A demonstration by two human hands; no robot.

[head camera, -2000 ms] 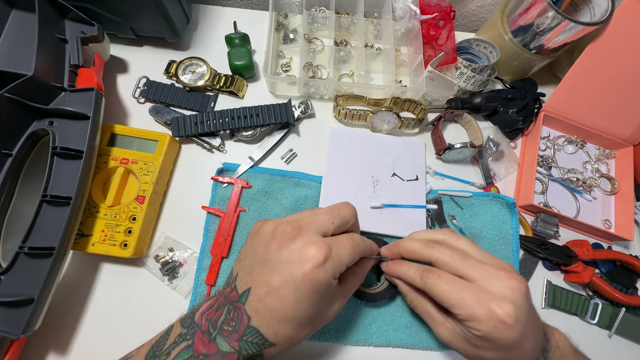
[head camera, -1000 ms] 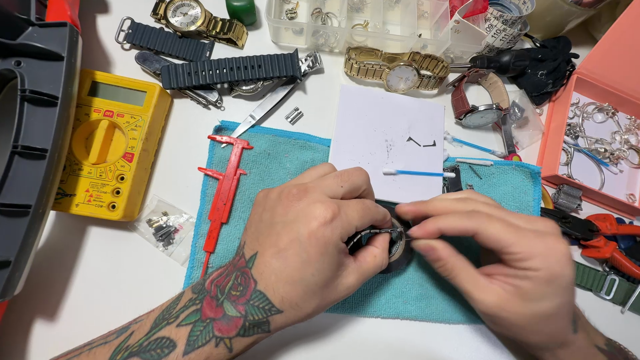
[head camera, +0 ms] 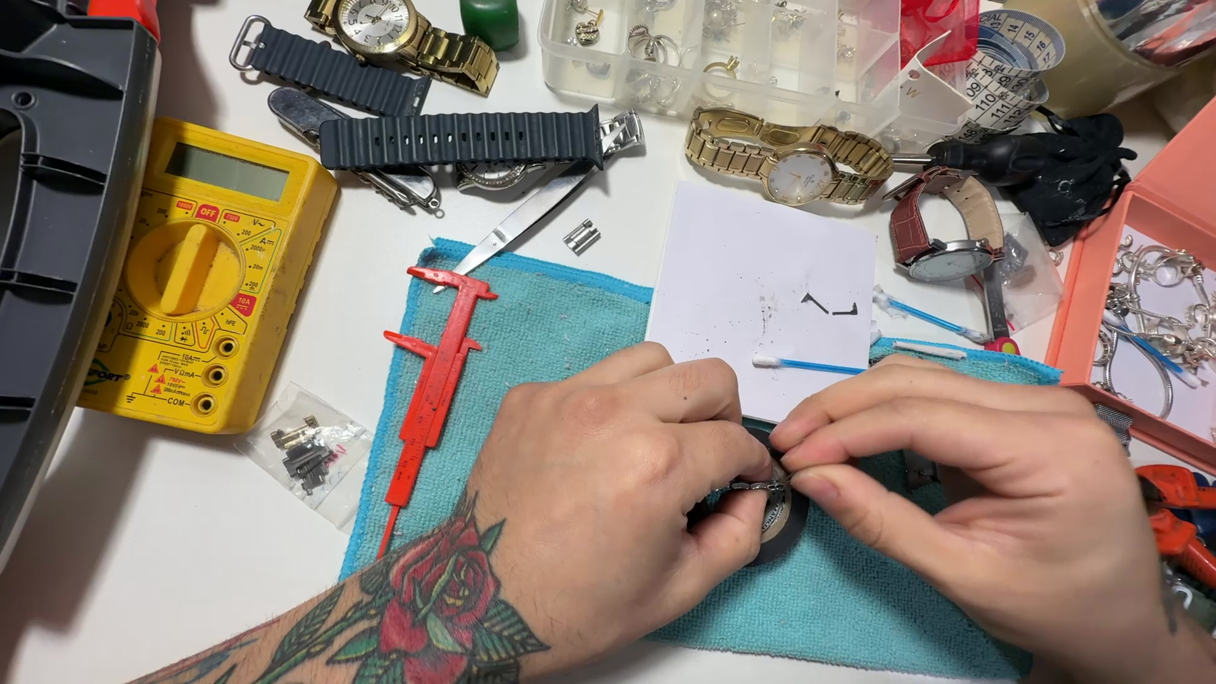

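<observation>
My left hand (head camera: 627,484) pinches a small metal chain-like piece (head camera: 753,485), perhaps part of a watch bracelet, between thumb and forefinger. It lies over a round black roll (head camera: 785,532) with a pale centre, on the turquoise cloth (head camera: 532,323). From the right, my right hand (head camera: 940,465) holds the piece's end, or something tiny at it, between thumb and fingertips; the fingers hide which. Just beyond the hands is a white paper (head camera: 741,256) with dark specks, two small black bits (head camera: 828,305) and a blue-stemmed cotton swab (head camera: 807,364).
A red caliper (head camera: 432,399) lies on the cloth's left side, beside a yellow multimeter (head camera: 209,275) and a small bag of parts (head camera: 309,456). Watches, tweezers (head camera: 522,214) and a clear compartment box (head camera: 617,71) line the back. At right are a pink jewellery box (head camera: 1092,332) and red-handled pliers (head camera: 1178,503).
The view has moved closer. My right fingertips have shifted a little right of the left hand's, and the metal piece and black roll show more between them than two seconds ago.
</observation>
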